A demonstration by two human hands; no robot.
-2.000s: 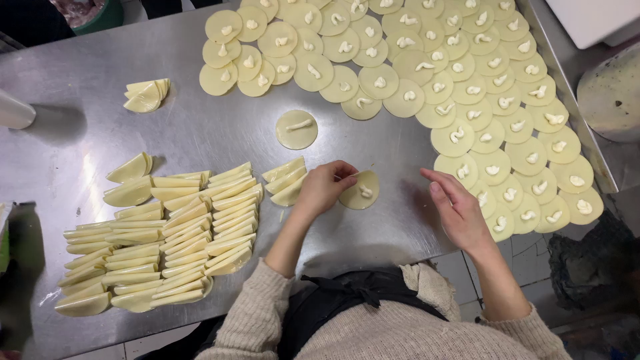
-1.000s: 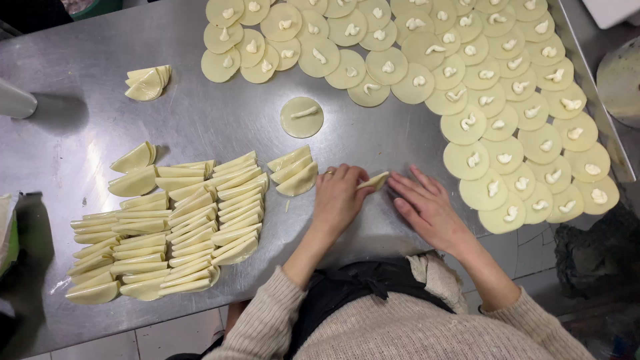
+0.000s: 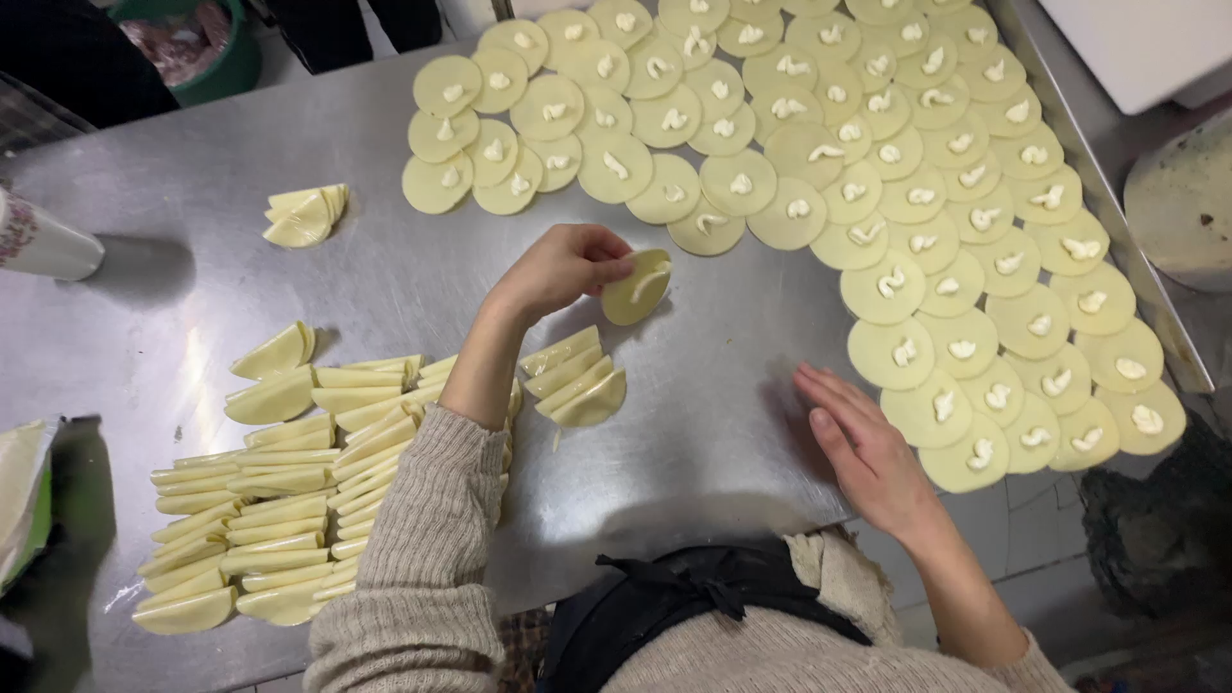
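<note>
My left hand (image 3: 568, 269) pinches a round flat dough disc (image 3: 636, 289) by its edge, tilted above the steel table, with a streak of white filling on it. My right hand (image 3: 861, 452) holds nothing; its fingers are apart over the table near the lower discs. Many flat discs with white filling (image 3: 739, 183) overlap across the top and right. Just below my left hand lies a small group of folded discs (image 3: 577, 380). Rows of folded half-moon discs (image 3: 279, 539) fill the lower left, partly hidden by my left sleeve. Another small folded group (image 3: 306, 214) sits at the upper left.
The steel table (image 3: 712, 414) has a raised rim (image 3: 1107, 221) on the right. A whitish cylindrical container (image 3: 43, 241) and a plastic bag (image 3: 24, 491) are at the left. A green tub (image 3: 217, 58) and other people's dark-clothed legs (image 3: 337, 34) are beyond the far edge. A round container (image 3: 1189, 202) stands right.
The disc near both hands one second ago is no longer there; one more folded disc appears in the small group. My left hand has moved up to the single disc and lifted it. My hands have parted.
</note>
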